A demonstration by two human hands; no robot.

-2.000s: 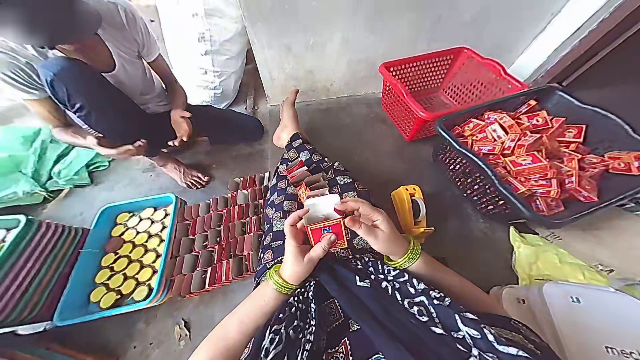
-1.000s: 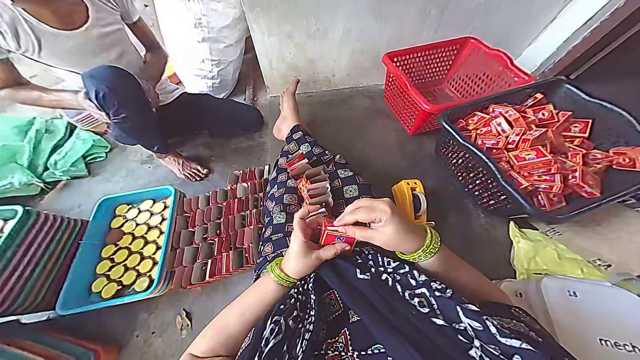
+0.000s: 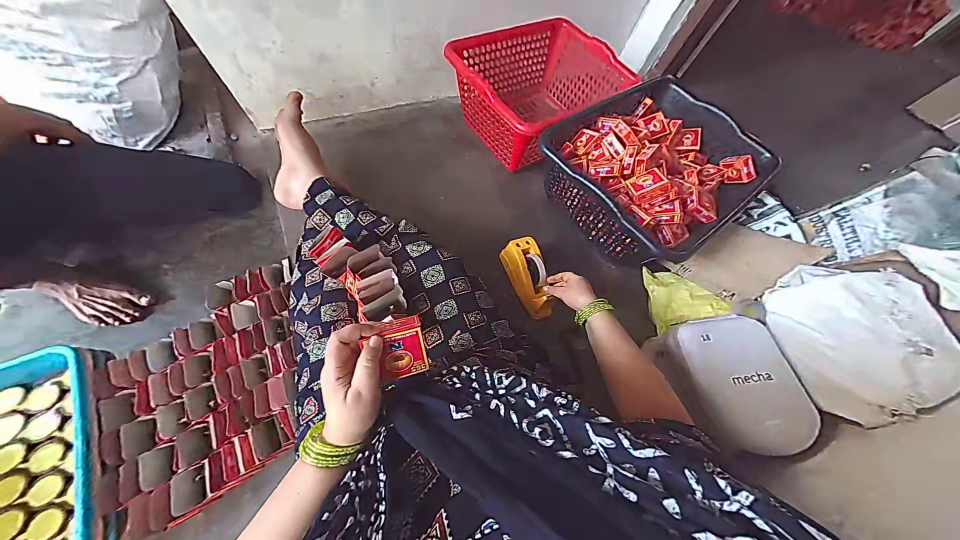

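Observation:
My left hand [image 3: 354,375] grips a small red printed cardboard box [image 3: 403,347] between thumb and fingers above my lap. Past it, on my patterned trouser leg, lies a row of red boxes with raised flaps [image 3: 367,274]. My right hand [image 3: 568,289] reaches to the yellow tape dispenser [image 3: 525,276] on the floor, its fingertips at the tape roll [image 3: 536,270]; whether they pinch any tape is too small to tell. Green bangles circle both wrists.
A black basket [image 3: 592,217] of red boxes stands beside a red plastic basket [image 3: 480,101]. Rows of flapped boxes [image 3: 199,405] stand left, beside a blue tray [image 3: 79,427] of yellow-topped round pieces. Another person's foot [image 3: 97,300] is near. Right are a yellow bag [image 3: 682,300] and a grey plastic case [image 3: 746,390].
My right hand has left the small box and moved right to the tape dispenser. The left hand still holds the box. The view has turned right.

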